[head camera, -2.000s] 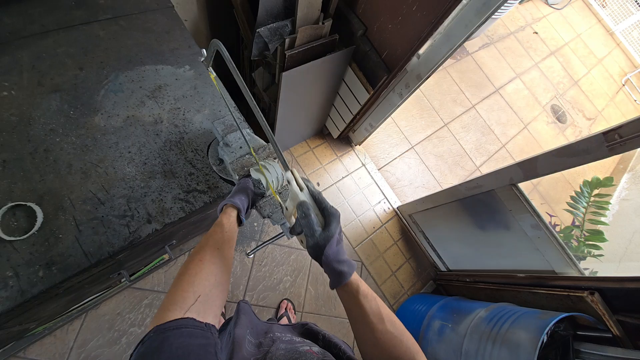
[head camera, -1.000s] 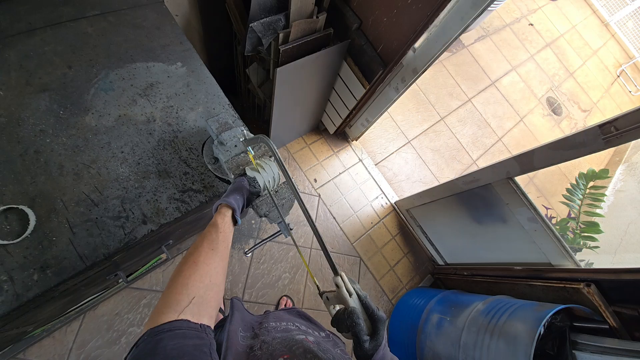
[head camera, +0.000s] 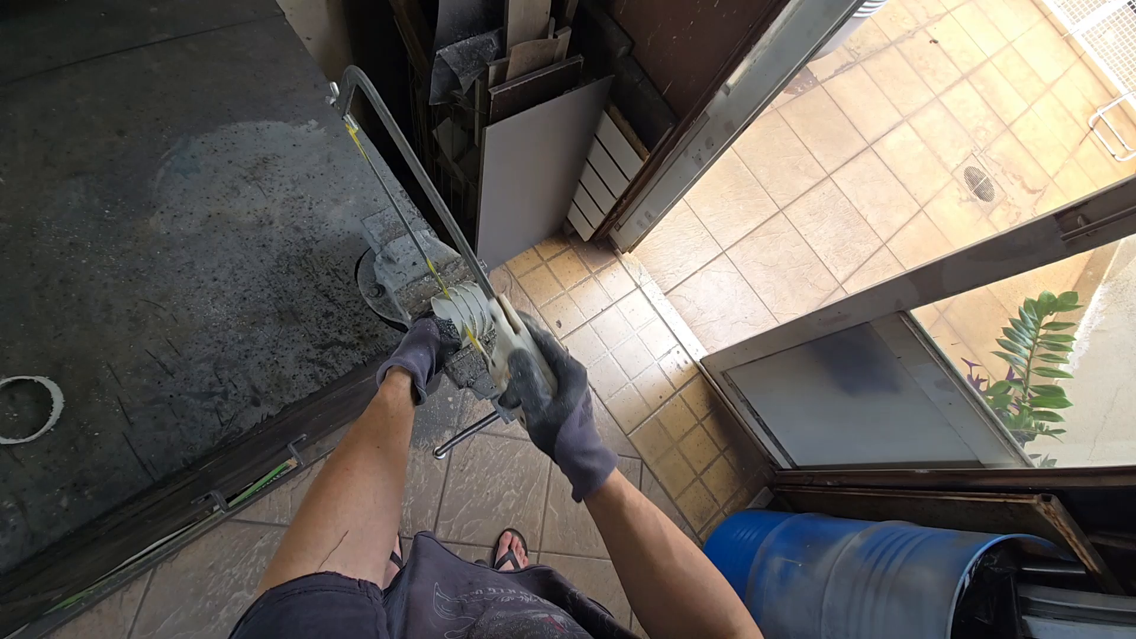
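Observation:
My right hand (head camera: 555, 390), in a dark work glove, grips the pale handle of a hacksaw (head camera: 417, 173). The saw's frame points up and away to the left, and its partly yellow blade crosses a white ridged cylindrical piece (head camera: 465, 309). That piece sits at a grey metal bench vise (head camera: 404, 266) on the workbench corner. My left hand (head camera: 422, 353), also gloved, rests against the near left side of the white piece; its fingertips are partly hidden. Below the vise its bar handle (head camera: 466, 435) sticks out. How the jaws meet the piece cannot be told.
The dark workbench (head camera: 222, 231) fills the left, with a white ring (head camera: 55, 408) on it. Sheets and boards (head camera: 537, 160) lean behind the vise. A framed glass door (head camera: 843, 382) stands right, above a blue metal drum (head camera: 852, 568). Tiled floor lies below.
One second ago my right hand was lower and nearer my body, with the saw drawn back. It has moved up toward the vise, still holding the saw. My left hand has stayed beside the white piece.

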